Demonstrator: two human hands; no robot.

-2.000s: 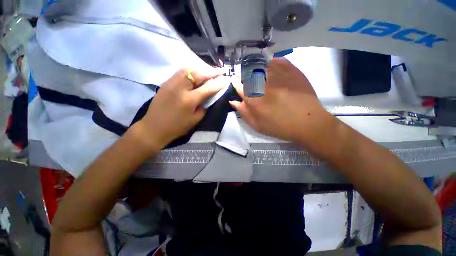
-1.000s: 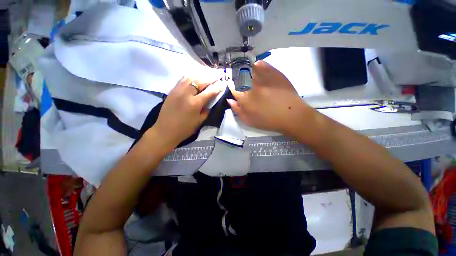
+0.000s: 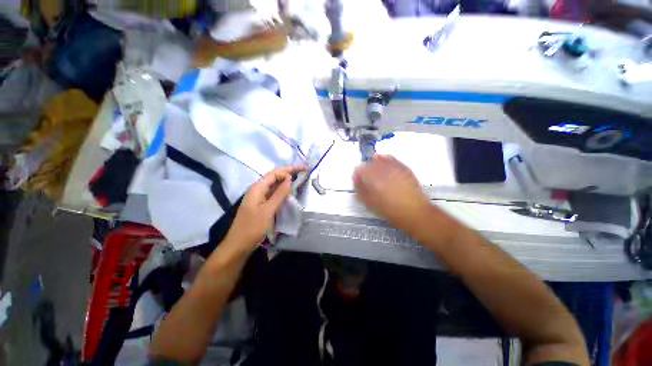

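The white garment piece with black stripes [image 3: 221, 136] lies heaped left of the needle, its near edge away from the presser foot. My left hand [image 3: 266, 200] holds its right edge between the fingertips. A thin dark edge sticks up at these fingertips, blurred. My right hand [image 3: 389, 184] is curled just right of and below the presser foot area [image 3: 367, 146] of the white sewing machine [image 3: 450, 111]; its fingertips are hidden, so I cannot tell whether it holds anything.
A dark rectangular pad [image 3: 479, 160] lies on the machine bed. Metallic snips [image 3: 547, 212] lie to the right. A ruler strip [image 3: 372, 234] runs along the front edge. A red basket [image 3: 114, 286] stands below left. A white cord [image 3: 323, 307] hangs over dark cloth on the lap.
The view has tilted up and widened. My left hand has moved left, drawing the garment piece away from the needle. My hands are now apart; the right stays by the presser foot.
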